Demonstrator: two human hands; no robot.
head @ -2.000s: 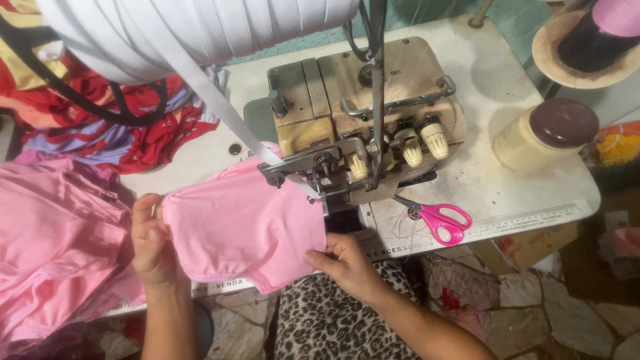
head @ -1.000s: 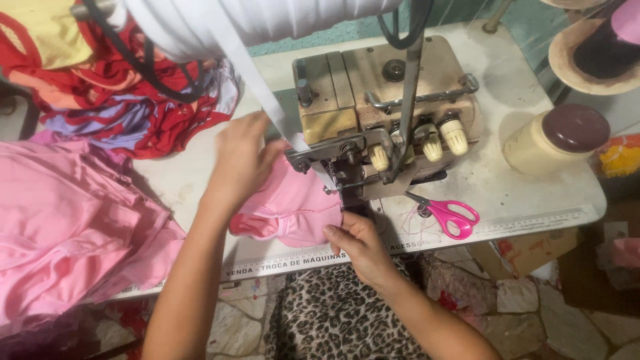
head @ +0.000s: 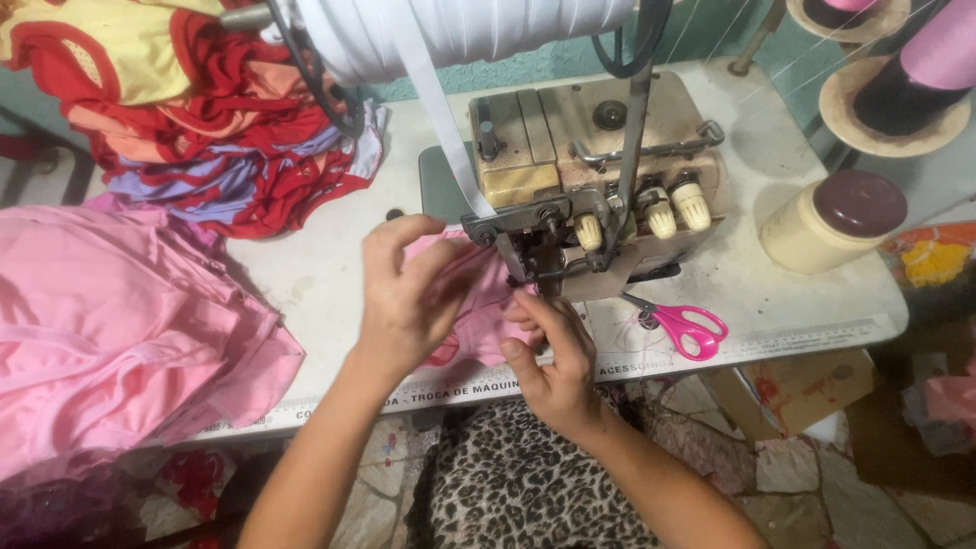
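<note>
A pink fabric piece [head: 488, 320] lies on the table at the needle area of an overlock sewing machine [head: 602, 168]. Above its left part is my left hand [head: 408, 293], thumb and fingers curved apart, nothing seen between them. My right hand [head: 553, 358] is at the fabric's right edge, close to the presser area, with fingers bent; whether it pinches the cloth is hidden. White elastic [head: 442, 114] runs down from a large roll [head: 488, 30] into the machine's front guide. Pink-handled scissors [head: 686, 328] lie right of my right hand.
Pink fabric pieces [head: 114, 320] are heaped at the left, with red, lilac and yellow garments [head: 229, 145] behind them. A jar with a brown lid [head: 831, 221] stands on the right of the table. Thread cones [head: 930, 69] are at the upper right.
The pink piece, spread out between both hands two seconds ago, now lies bunched at the machine. My left hand has come off its left edge. The view has shifted somewhat.
</note>
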